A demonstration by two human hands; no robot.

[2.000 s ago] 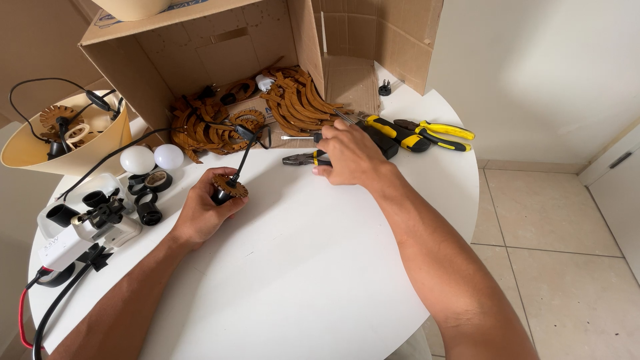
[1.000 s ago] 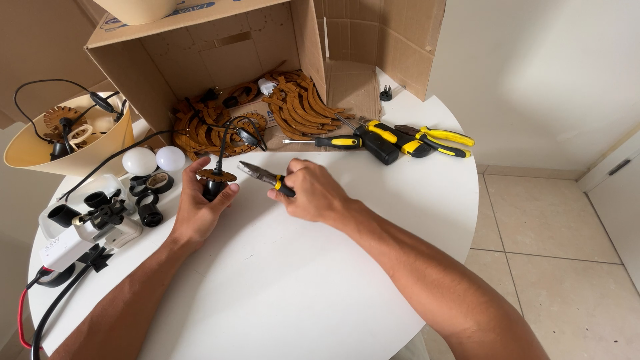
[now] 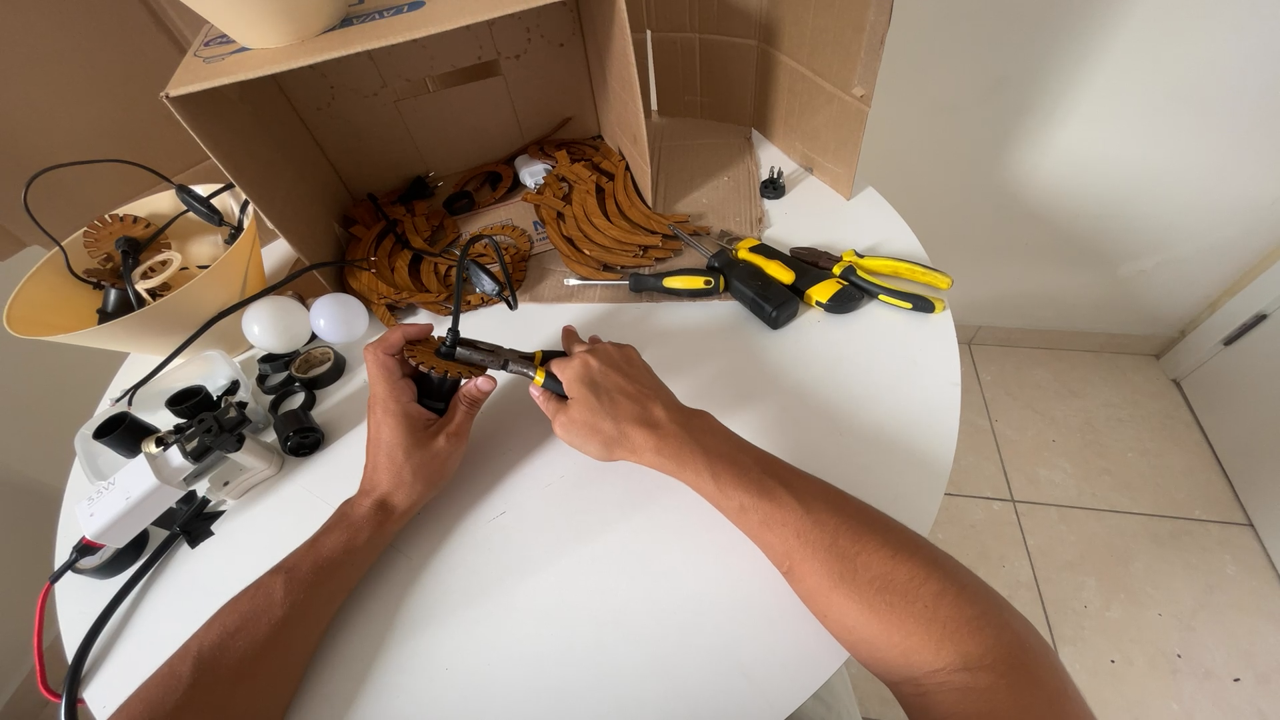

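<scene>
My left hand (image 3: 415, 420) holds a black lamp socket (image 3: 436, 391) fitted with a notched brown wooden disc (image 3: 432, 358). A black cord (image 3: 459, 290) rises from the middle of the disc and loops back toward an inline switch (image 3: 486, 279). In my right hand (image 3: 610, 395) are pliers (image 3: 510, 361) with black and yellow handles. Their jaws reach over the disc and touch or nearly touch the base of the cord; whether they are clamped there is hard to tell.
An open cardboard box (image 3: 240, 150) at the back holds curved wooden strips (image 3: 600, 215). A screwdriver (image 3: 675, 283) and yellow-black pliers (image 3: 890, 280) lie at right. Light bulbs (image 3: 277, 323), black rings (image 3: 317, 367) and a white charger (image 3: 125, 505) stand left, by a cream lampshade (image 3: 190, 310).
My right hand took the pliers from beside the screwdriver and moved left with them. The jaws are now at the cord above the disc, where one second ago they were apart from it.
</scene>
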